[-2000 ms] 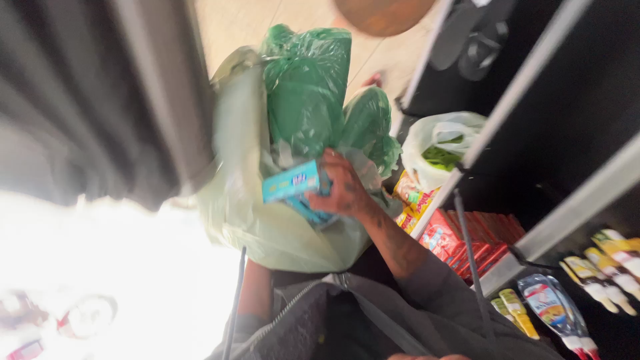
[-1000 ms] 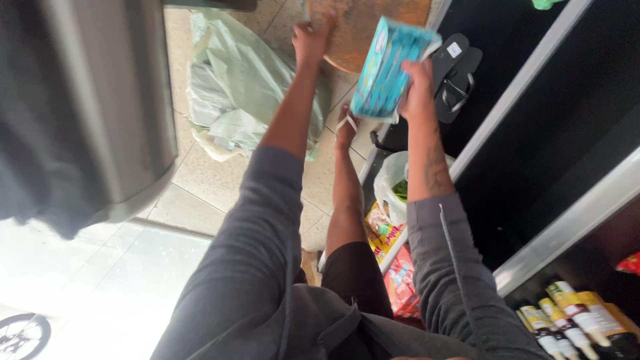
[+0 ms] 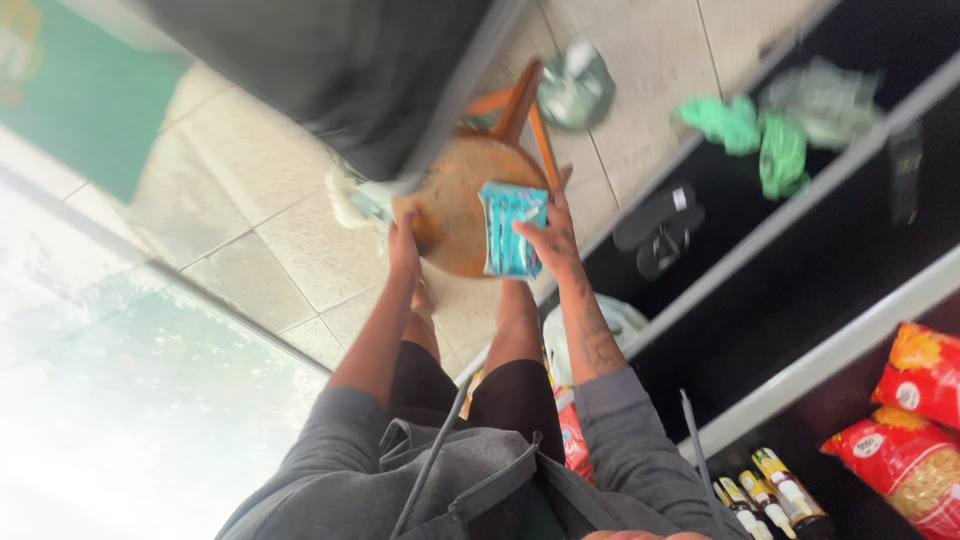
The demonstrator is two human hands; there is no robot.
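Note:
My right hand [image 3: 553,238] grips a blue plastic-wrapped pack [image 3: 513,229], its thumb lying across the front. Beneath the pack is the round seat of a wooden stool [image 3: 457,199], with orange-brown legs [image 3: 519,105] beyond it. My left hand [image 3: 405,238] is at the left rim of the seat; its fingers are partly out of sight, so whether it grips the rim is unclear. Just left of the stool a pale plastic bag [image 3: 352,201] shows in part behind a dark grey hanging cover [image 3: 352,82].
A tied plastic bag [image 3: 576,86] lies on the tiled floor past the stool. Black shelving [image 3: 750,247] on the right holds dark flip-flops [image 3: 660,229], green plastic bags [image 3: 781,154], bottles [image 3: 780,487] and red food packets [image 3: 911,457]. A white bag [image 3: 596,330] sits by my right forearm.
The pack, held upright beside the stool a second ago, is now over the seat. My left hand has left the large pale bag's side and is at the stool. The view has shifted.

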